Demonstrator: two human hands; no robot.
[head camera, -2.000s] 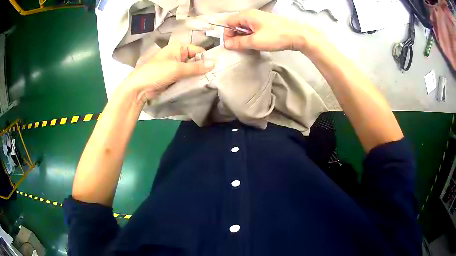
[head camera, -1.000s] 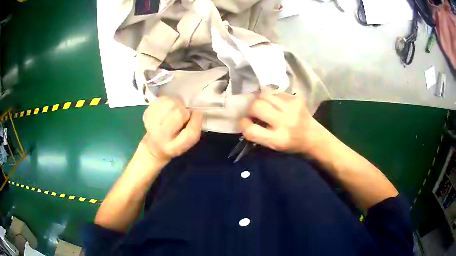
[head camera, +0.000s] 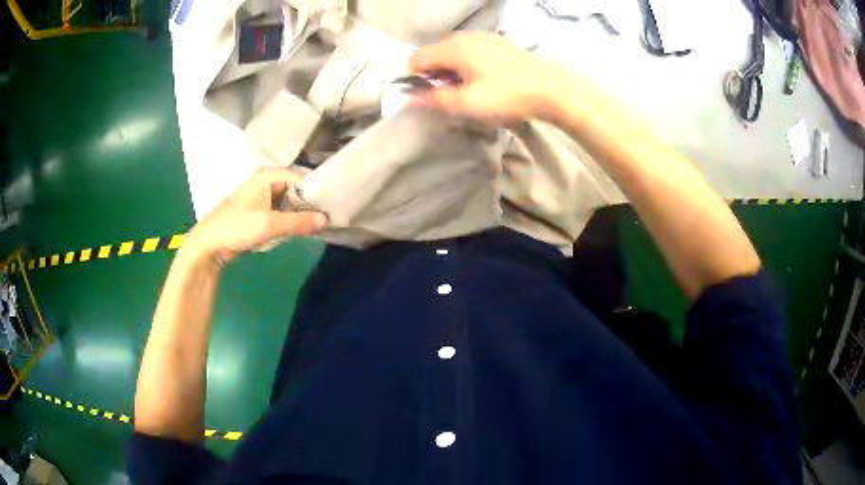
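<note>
The beige jacket (head camera: 408, 180) lies bunched at the table's front edge, part of it lifted between my hands. Its dark brand label (head camera: 261, 43) shows at the upper left. My left hand (head camera: 270, 213) pinches a folded edge of the cloth at the left. My right hand (head camera: 474, 80) is at the top of the lifted part, slightly blurred, with small dark thread snips (head camera: 415, 83) in the palm, their tips pointing left. My right fingertips touch the cloth; whether they grip it is hard to tell.
On the pale table (head camera: 664, 123), dark-handled scissors (head camera: 746, 90), a white paper (head camera: 670, 24), a green pen (head camera: 791, 74) and small white pieces lie at the right. Pink cloth (head camera: 830, 57) is at the far right edge. Yellow-black tape (head camera: 104, 253) crosses the green floor.
My right hand has moved up and away from my body with the snips. My left hand has moved left and slightly up. The cloth between them is now spread and raised.
</note>
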